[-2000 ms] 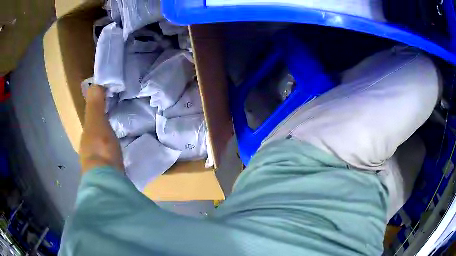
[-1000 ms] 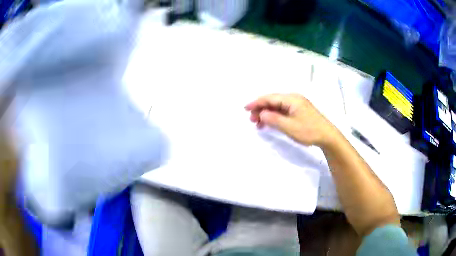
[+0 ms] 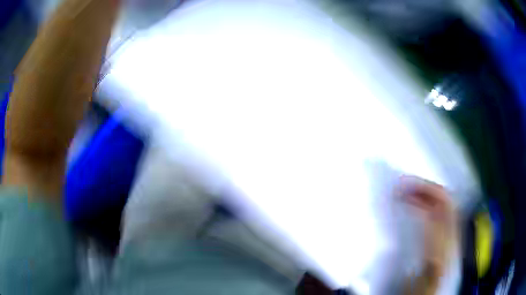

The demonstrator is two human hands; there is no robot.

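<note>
The frame is strongly blurred. The white work surface point(image 3: 259, 109) fills the middle, overexposed, with no detail readable on it. My right hand point(image 3: 425, 199) is over its right part, blurred, with fingers curled; nothing can be made out in it. My left forearm reaches up at the left, and my left hand is cut off by the top edge. A black block with a yellow strip point(image 3: 483, 242) stands at the far right, just beyond my right hand.
A dark green surface point(image 3: 470, 129) runs behind the bench at the right, with a bright reflection on it. Blue plastic point(image 3: 101, 173) shows at the lower left beside my leg. More blue is at the upper right rim.
The view has swung, so the bench now lies tilted. The large whitish bag at the left has left the picture. My left forearm now reaches up at the left.
</note>
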